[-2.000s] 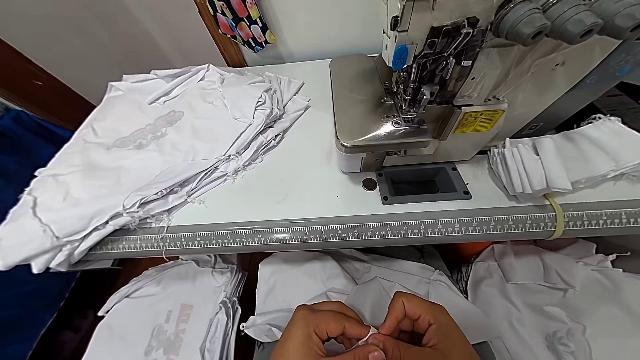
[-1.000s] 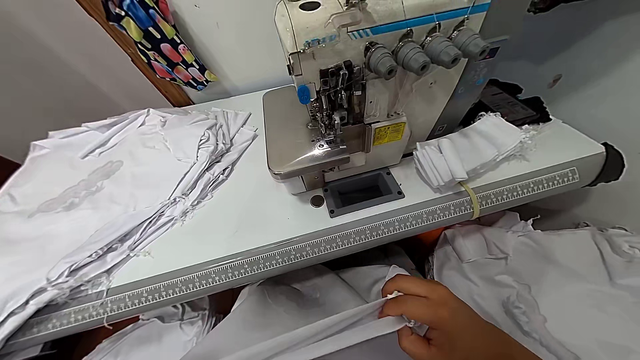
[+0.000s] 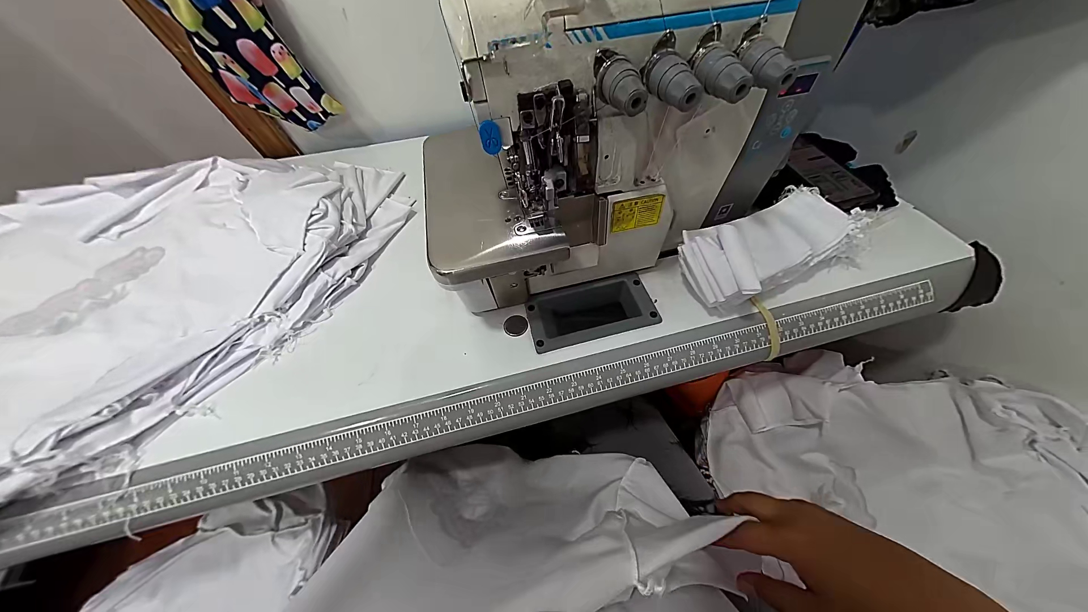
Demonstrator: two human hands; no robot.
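My right hand [image 3: 799,544] pinches the edge of a white fabric garment piece [image 3: 544,518] between thumb and fingers, below the table's front edge. The piece spreads leftward from the fingers, with a seam and loose threads near them. My left hand is out of view. Above stands an overlock sewing machine [image 3: 544,195] with a metal bed plate. A stack of white fabric pieces [image 3: 195,255] with frayed edges lies on the table to its left. Folded white fabric strips [image 3: 765,246] lie to its right.
A measuring tape [image 3: 476,416] runs along the table's front edge, crossed by a yellow band [image 3: 769,327]. More white fabric hangs or lies at lower right [image 3: 918,459] and lower left [image 3: 229,561]. A dark recessed tray [image 3: 595,313] sits before the machine. Patterned cloth [image 3: 263,64] hangs behind.
Both hands were together on white fabric two seconds ago; the left has since left the view. The fabric is now spread out from my right hand. The view has shifted.
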